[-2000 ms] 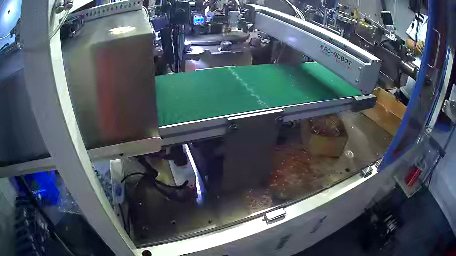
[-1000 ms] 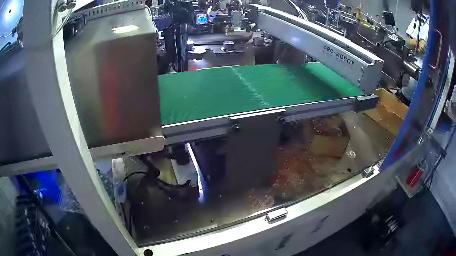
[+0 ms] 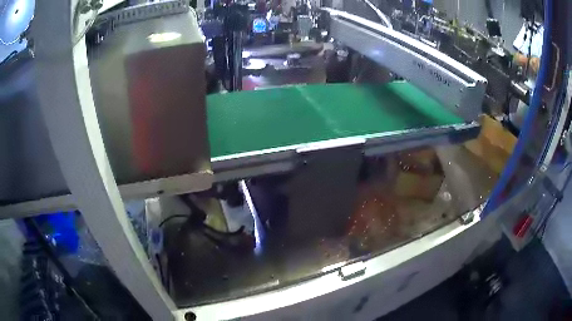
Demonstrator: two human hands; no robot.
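Neither of my hands is in the picture. A flat green conveyor belt (image 3: 270, 122) with a pale seam line crosses the middle of the view, and nothing is seen lying on it. A brushed-metal cover (image 3: 166, 113) with a reddish reflection stands at the belt's left end. A long silver-white linear actuator (image 3: 407, 59) slants over the belt's right part. A dark round plate (image 3: 285, 50) with small fixtures lies behind the belt. The view is slightly blurred.
An off-white machine post (image 3: 84, 144) crosses the left side. A blue frame edge (image 3: 530, 119) rises at the right. Cardboard boxes (image 3: 420, 182) stand below the belt's right part. Black cables (image 3: 210, 229) loop below its left end. A white lower frame rail (image 3: 301, 289) runs across the front.
The whole scene has shifted slightly to the right in the picture, as my view has turned a little left. The belt and machine parts show no clear movement of their own.
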